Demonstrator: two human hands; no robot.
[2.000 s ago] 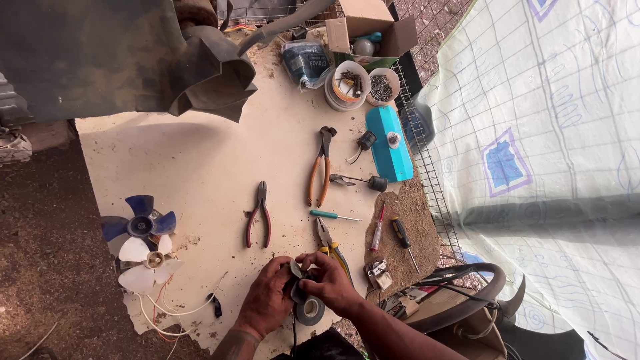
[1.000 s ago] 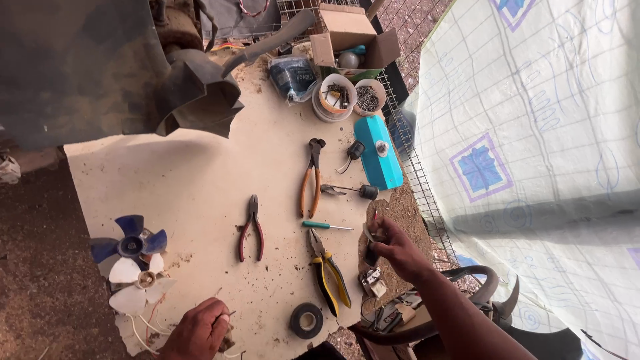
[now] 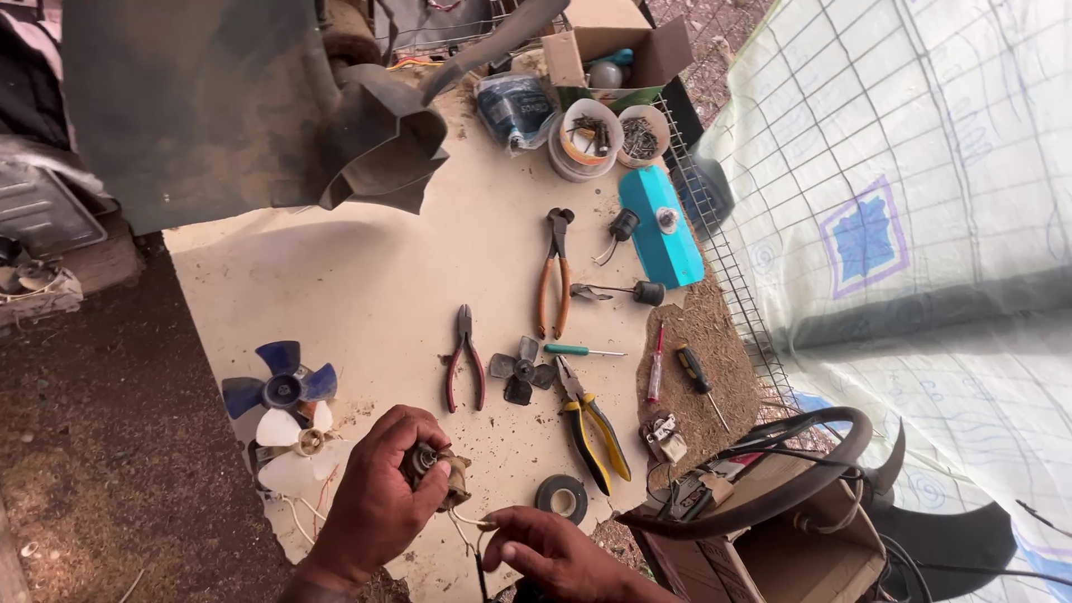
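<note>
My left hand (image 3: 387,486) grips a small electric motor (image 3: 437,476) at the near edge of the table. White wires (image 3: 463,521) hang from the motor, and my right hand (image 3: 544,548) holds one of them between thumb and finger. Just beyond the hands lies a small black fan blade (image 3: 522,371), between red-handled cutters (image 3: 466,360) and yellow-black combination pliers (image 3: 591,427). A roll of black tape (image 3: 561,500) rests by my right hand. Left of my left hand are a blue fan blade (image 3: 282,385) and a white one (image 3: 303,444).
Orange-handled end nippers (image 3: 554,272), a teal screwdriver (image 3: 567,349), a black-yellow screwdriver (image 3: 693,368) and a red tester screwdriver (image 3: 656,368) lie farther out. Tubs of screws (image 3: 641,136) and a cardboard box (image 3: 670,52) stand at the back. An open cardboard box (image 3: 804,544) sits at lower right.
The small black fan blade now lies between the cutters and the pliers. My left hand has come up with the motor; my right hand has moved back from the right side to the wires.
</note>
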